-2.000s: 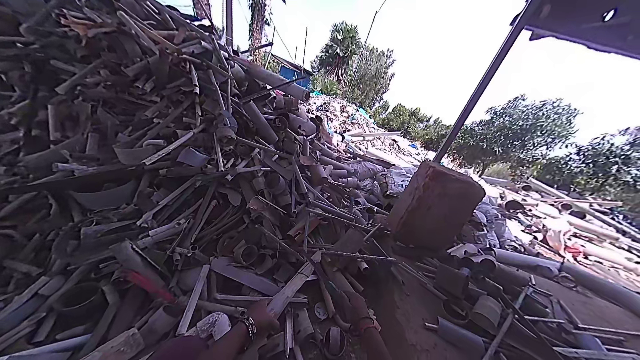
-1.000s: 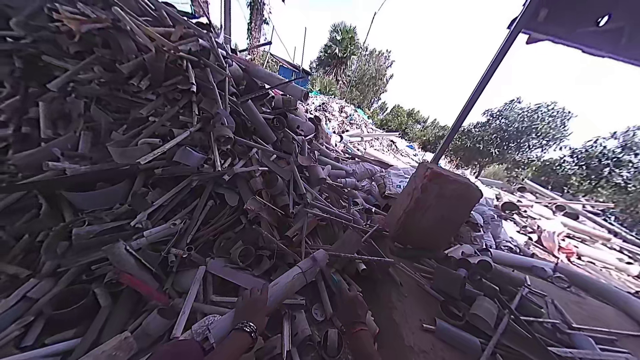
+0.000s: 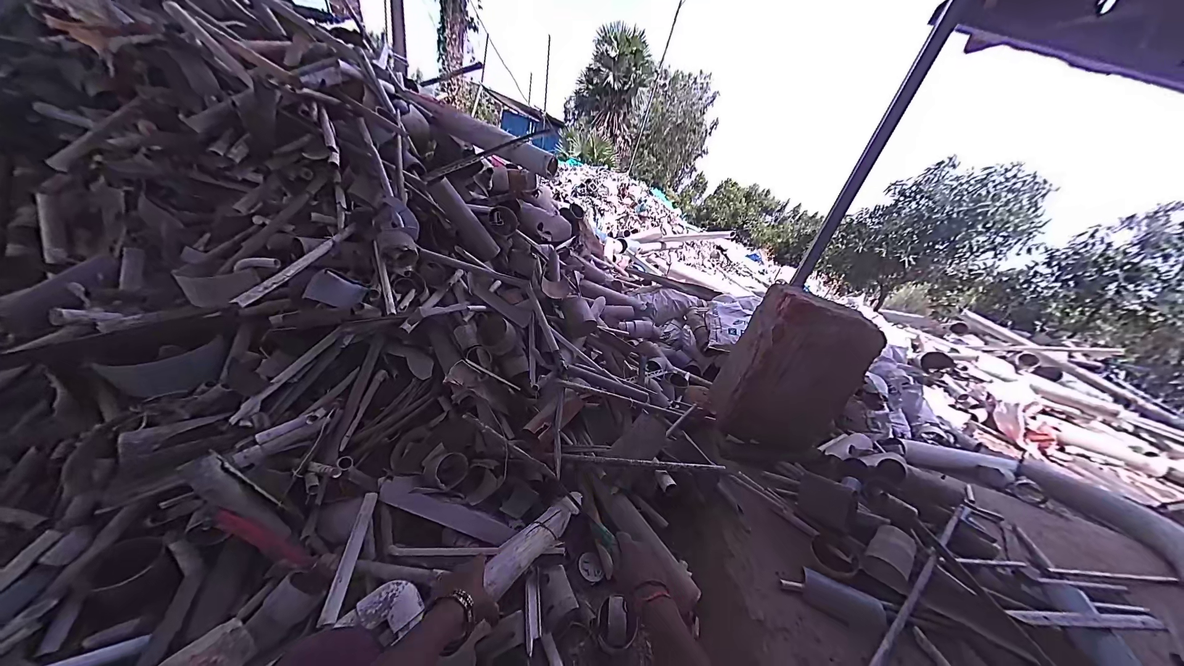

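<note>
At the bottom centre, my left hand [image 3: 465, 585], with a bracelet at the wrist, is closed around a pale, dirty plastic pipe [image 3: 532, 546] that slants up to the right. To its right, my right hand [image 3: 638, 566], with a red band at the wrist, lies over a greyish pipe [image 3: 668, 553] in the scrap; its fingers are dark and blurred, so its grip is unclear. Below the hands are a white pipe elbow [image 3: 393, 601] and a short pipe ring [image 3: 615, 622].
A tall heap of scrap pipes [image 3: 305, 305] rises ahead and left. A large block [image 3: 797, 370] with a metal pole [image 3: 874, 148] stands right of centre. Long pipes [image 3: 1064, 486] and offcuts lie on the ground at the right, with trees [image 3: 953, 222] behind.
The pale pipe by my left hand has shifted and turned over the last two seconds. My right hand has moved slightly at the scrap beside it.
</note>
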